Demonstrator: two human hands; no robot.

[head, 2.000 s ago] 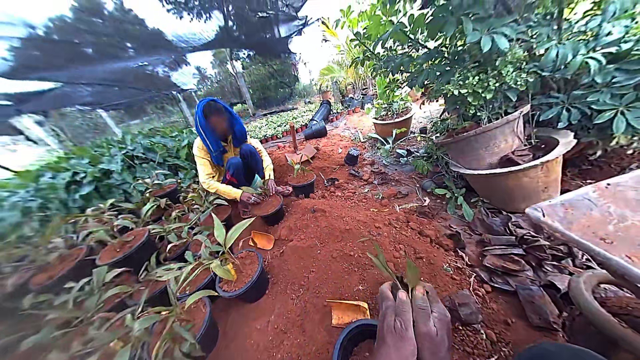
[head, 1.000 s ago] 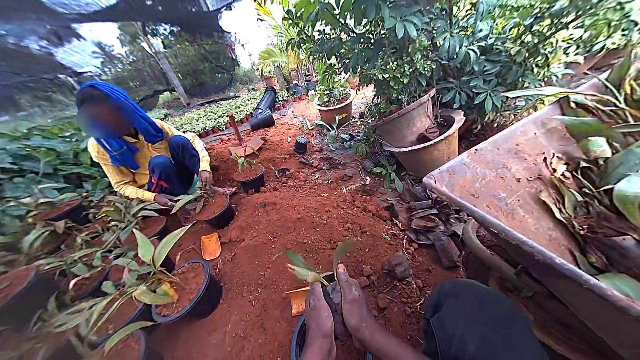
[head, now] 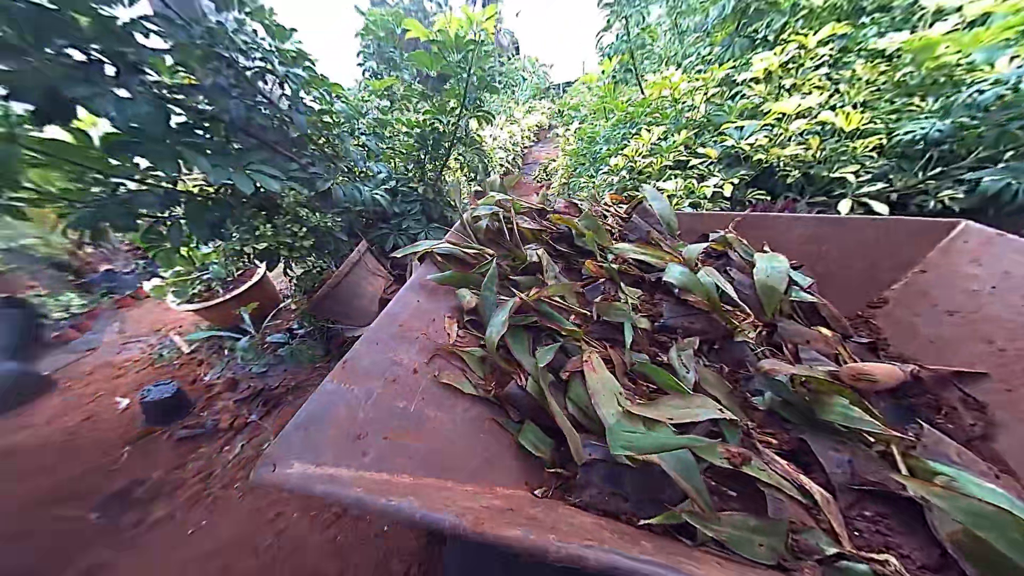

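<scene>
Neither my left hand nor my right hand shows in the head view now. A metal wheelbarrow tray (head: 384, 416), its surface dusted with reddish soil, fills the lower middle and right. In it lies a heap of uprooted or cut leafy plants (head: 624, 400), with green and browned leaves and dark soil among them. What my hands hold or touch is hidden, since they are out of the frame.
Red soil (head: 160, 512) covers the ground at left, with a small black pot (head: 164, 402) on it. Behind stand a round planter with a plant (head: 232, 302) and a tilted planter (head: 352, 288). Dense shrubs (head: 760, 120) line the back, with a narrow path (head: 538, 160) between them.
The view has swung far to the right onto the wheelbarrow. My hands, seen earlier around a small seedling over a black pot, and the other person have left the frame.
</scene>
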